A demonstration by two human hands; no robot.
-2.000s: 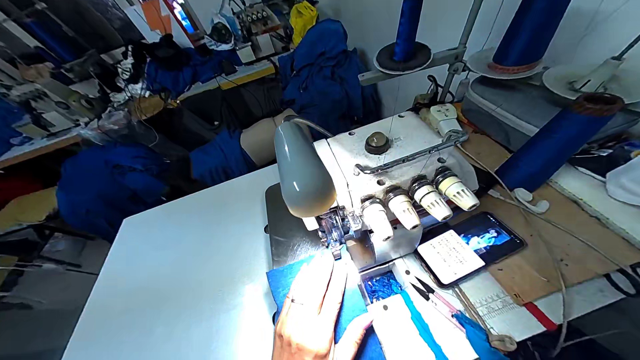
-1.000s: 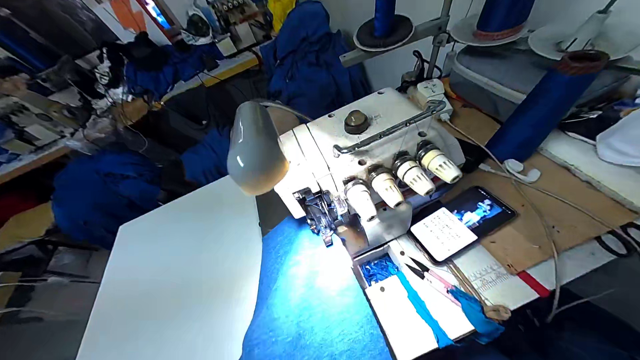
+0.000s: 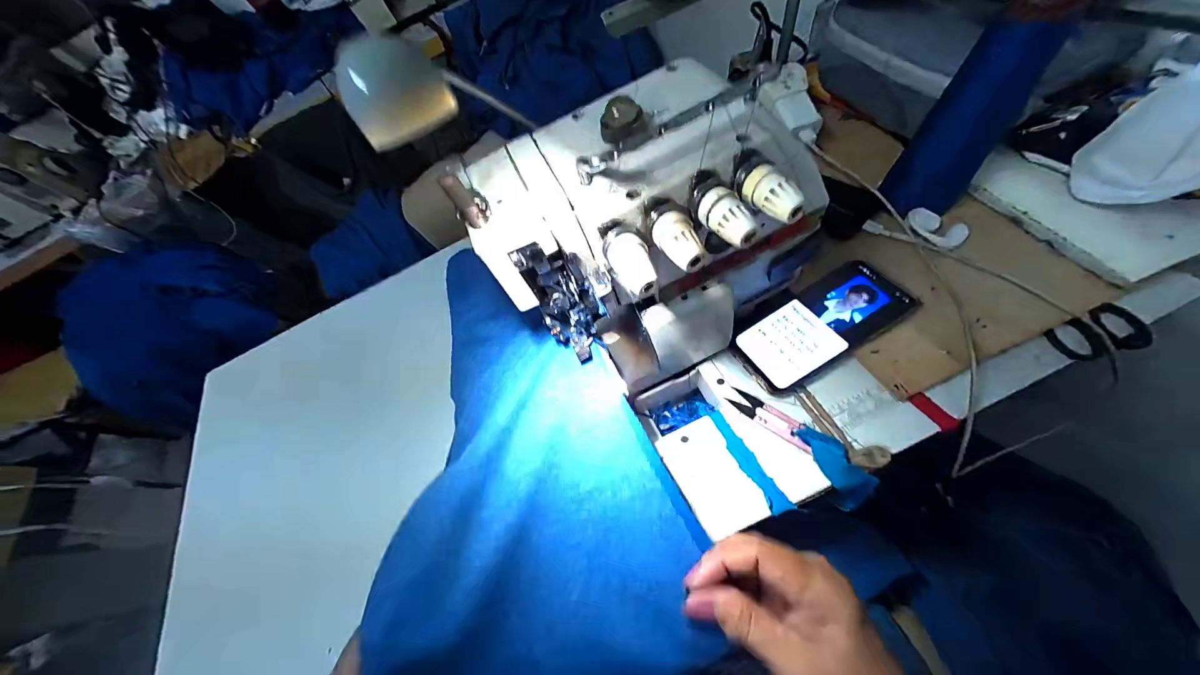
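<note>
A large blue fabric piece [image 3: 553, 525] lies over the white table under the lit presser foot of an overlock sewing machine [image 3: 647, 169] and hangs toward me. At the fabric's right edge, low in the view, is my right hand [image 3: 783, 600], its fingers curled and the thumb and index tips near each other; whether cloth is between them is unclear. Only a sliver of skin, probably my left hand [image 3: 348, 654], shows at the bottom edge beside the fabric; the rest is hidden. Pink-handled thread snips [image 3: 769, 417] rest right of the machine's scrap tray [image 3: 675, 412].
A lit smartphone [image 3: 825, 323] lies right of the machine, near white earphones [image 3: 936, 228] with a cable. Black scissor handles [image 3: 1097, 331] stick out at the table's right edge. A lamp [image 3: 394, 89] hangs left of the machine head. Blue garments [image 3: 169, 328] are heaped beyond the white tabletop [image 3: 309, 450].
Two seconds ago a hand lay flat on blue fabric before the presser foot; one second ago no hand showed. My right hand is now at the lower right. The lamp stands farther left of the machine.
</note>
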